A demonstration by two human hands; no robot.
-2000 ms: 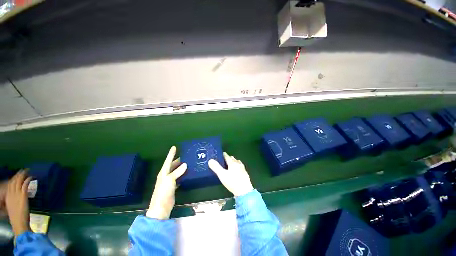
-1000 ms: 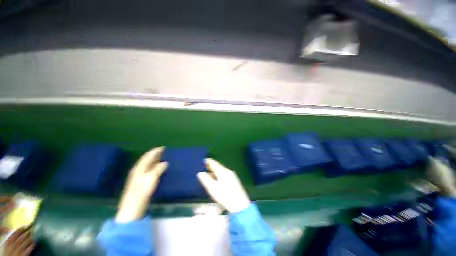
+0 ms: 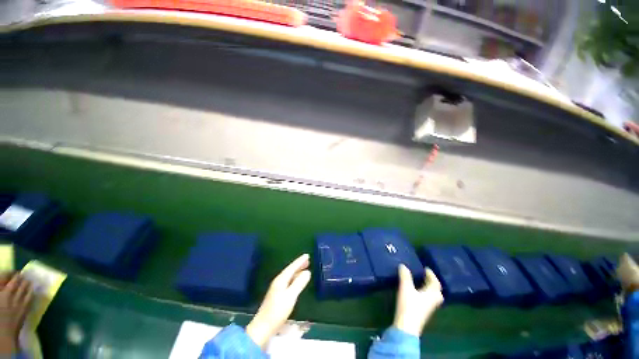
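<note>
Several dark navy gift boxes stand on the green conveyor belt (image 3: 280, 210). A plain-topped box (image 3: 218, 266) stands left of my left hand (image 3: 284, 298), with a gap between them. My left hand is open beside the left edge of a box with a pale outline (image 3: 345, 263). My right hand (image 3: 417, 298) is open, its fingertips at the front edge of the logo box (image 3: 392, 254); whether they touch it is unclear. Both hands look pale and gloved.
Another plain box (image 3: 112, 242) and a labelled box (image 3: 26, 217) stand left. More boxes (image 3: 504, 272) line the belt right. Neighbours' hands show at both edges, the left one by yellow sheets (image 3: 43, 284). White paper (image 3: 312, 348) lies on the bench edge. A white carton (image 3: 445, 120) hangs behind.
Both hands have left the box they were around and moved right to the pair of boxes. That box now stands free, plain side up. The view has shifted right and up.
</note>
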